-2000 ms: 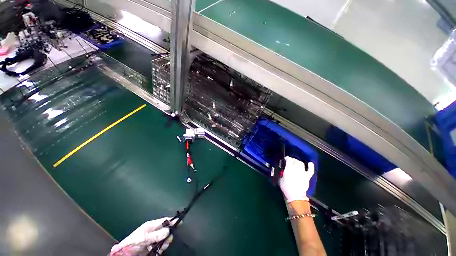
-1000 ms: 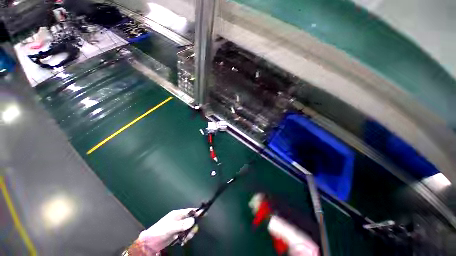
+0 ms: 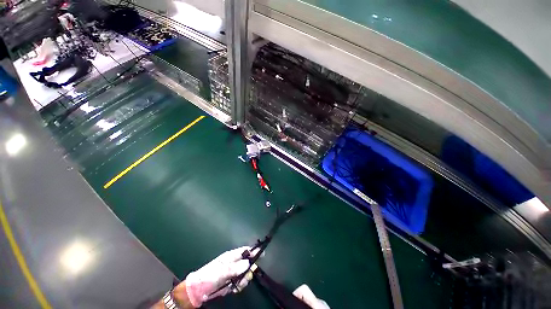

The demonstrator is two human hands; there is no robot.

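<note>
My left hand [image 3: 220, 276], in a white glove, is closed around the black wire harness [image 3: 278, 224] at the lower middle. The harness branches run up and right from the fingers. The white connector [image 3: 258, 148] and a red wire section [image 3: 260, 176] lie on the green mat by the rail. My right hand [image 3: 310, 297] is mostly cut off by the bottom edge; only a gloved part shows. It is at the black cable tie gun [image 3: 275, 289], whose front end reaches the harness just right of my left fingers. Its handle and my right fingers are hidden.
A blue bin [image 3: 417, 208] holding black ties stands behind the rail. A steel ruler [image 3: 386, 253] lies right of my hands. An upright metal post [image 3: 239, 72] stands behind the connector. Bagged harnesses [image 3: 296, 102] lie behind it. Clear plastic [image 3: 90, 130] covers the left bench.
My right hand has left the blue bin and come down and left to the harness with the red-handled gun. The view has shifted. My left hand still holds the harness.
</note>
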